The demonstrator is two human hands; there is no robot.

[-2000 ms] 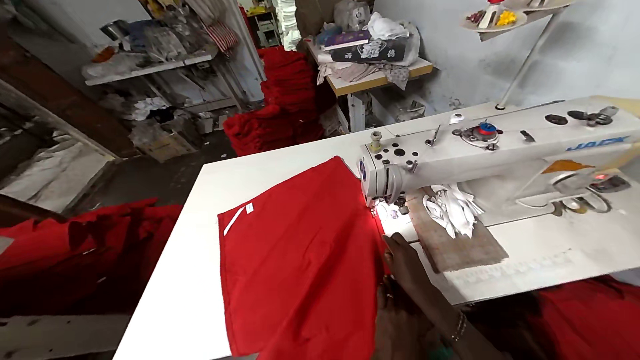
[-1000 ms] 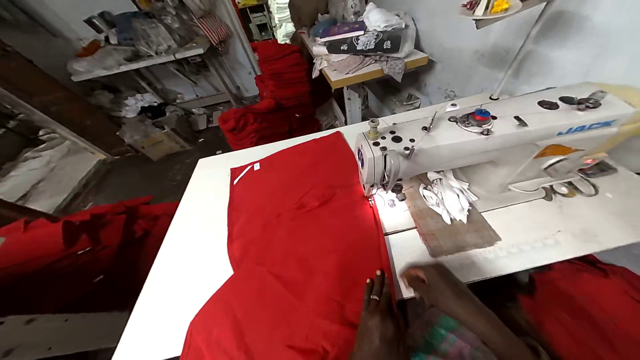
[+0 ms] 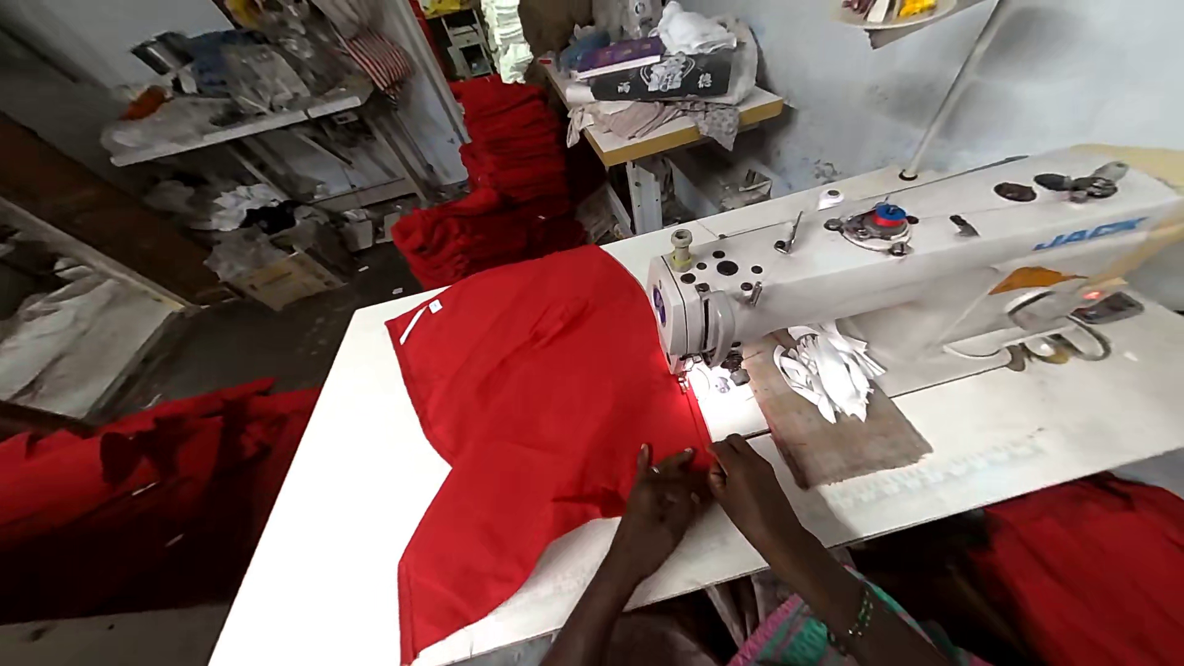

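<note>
Red fabric (image 3: 546, 398) lies spread on the white sewing table (image 3: 351, 481), its right edge running under the needle area of a JACK sewing machine (image 3: 786, 287). My left hand (image 3: 664, 499) rests on the fabric near its lower right edge, fingers spread and a ring on one finger. Close beside it, my right hand (image 3: 745, 486) pinches the folded edge of the fabric between thumb and fingers. The machine's lamp lights the needle plate (image 3: 723, 387). A small white tag (image 3: 436, 305) and a white strip are on the fabric's far left corner.
White fabric strips (image 3: 832, 370) lie on a brown board (image 3: 842, 444) right of the needle. Stacked red fabric (image 3: 518, 176) stands behind the table. More red fabric lies at the left (image 3: 166, 481) and at the lower right (image 3: 1101, 546). A side table (image 3: 684, 134) holds cloths and a box.
My left hand has moved up along the fabric, and my right hand has come to the fabric's edge beside it. The lower part of the fabric has shifted.
</note>
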